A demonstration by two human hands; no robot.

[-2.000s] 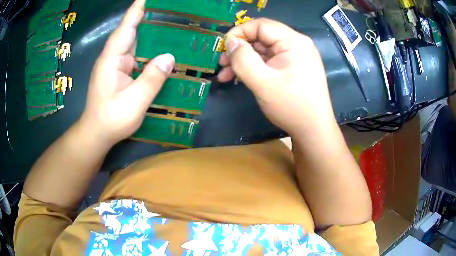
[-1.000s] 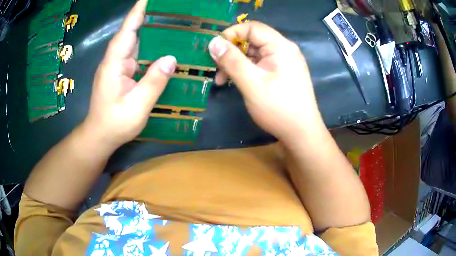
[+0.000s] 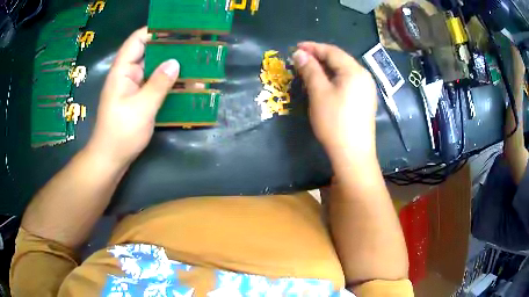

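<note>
My left hand (image 3: 136, 96) holds a green circuit board panel (image 3: 184, 61) by its left side, the thumb on top. The panel runs up out of the frame. A yellow flex cable (image 3: 246, 6) sticks out from its right edge near the top. A pile of loose flex cables (image 3: 275, 84), yellow and partly white under glare, lies on the dark mat between the panel and my right hand. My right hand (image 3: 333, 87) is just right of the pile, thumb and index fingertips close together. Whether a small piece is between them cannot be told.
A stack of fitted panels (image 3: 52, 81) lies at the left, yellow hooks on its right side. A white card (image 3: 384, 69), tweezers (image 3: 400, 125), scissors (image 3: 415, 78) and a dark red reel (image 3: 406, 26) are at right. An open cardboard box (image 3: 441, 226) is below, near another person's arm.
My right hand has moved right, away from the panel edge. The panel and my left hand have shifted left in view. The flex cable pile now shows uncovered.
</note>
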